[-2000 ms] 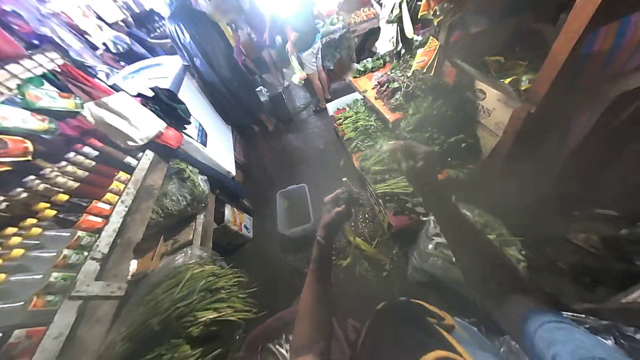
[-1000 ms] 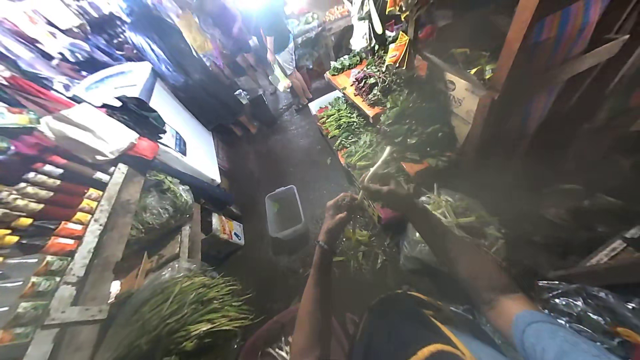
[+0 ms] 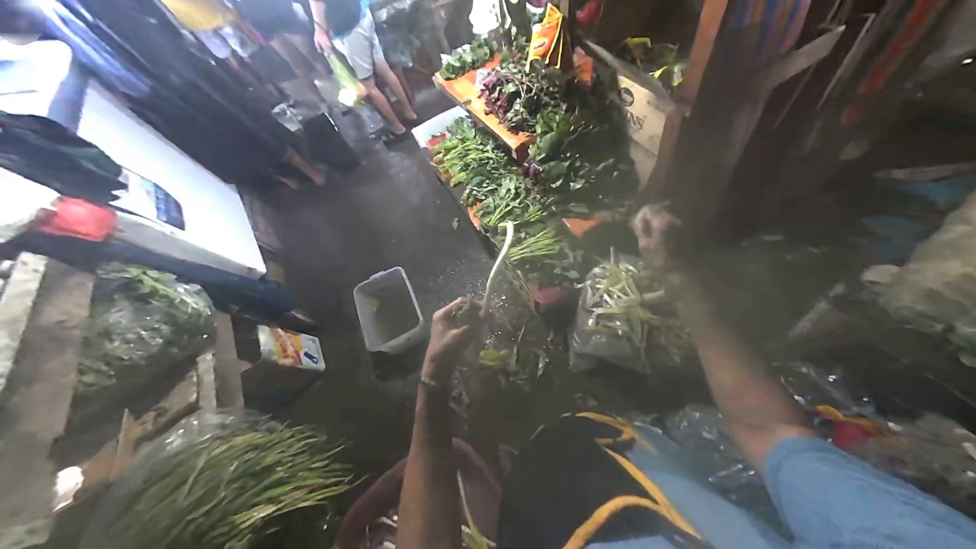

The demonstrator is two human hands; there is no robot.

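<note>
My left hand [image 3: 455,324] is closed on a pale, curved plant stalk [image 3: 499,263], which stands up from the fist near the middle of the view. My right hand [image 3: 657,229] is raised to the right, apart from the left one; it is blurred, and whether it holds anything cannot be told. Below it lies a clear plastic bag [image 3: 602,343] with pale green stalks [image 3: 621,293]. Leafy scraps [image 3: 499,362] lie beneath and right of my left hand. A translucent plastic tub [image 3: 389,311] with a bit of green inside stands left of that hand.
Leafy greens [image 3: 496,168] cover an orange-edged stand [image 3: 476,107] ahead. A cardboard box [image 3: 648,114] stands at its right. Long green stems [image 3: 229,473] fill the lower left, below wooden slats [image 3: 46,366] and a white chest [image 3: 168,175]. People [image 3: 366,53] stand in the aisle.
One second ago both hands were close together at the stalk; now my right hand is away to the right and the stalk remains in my left hand. The view has shifted.
</note>
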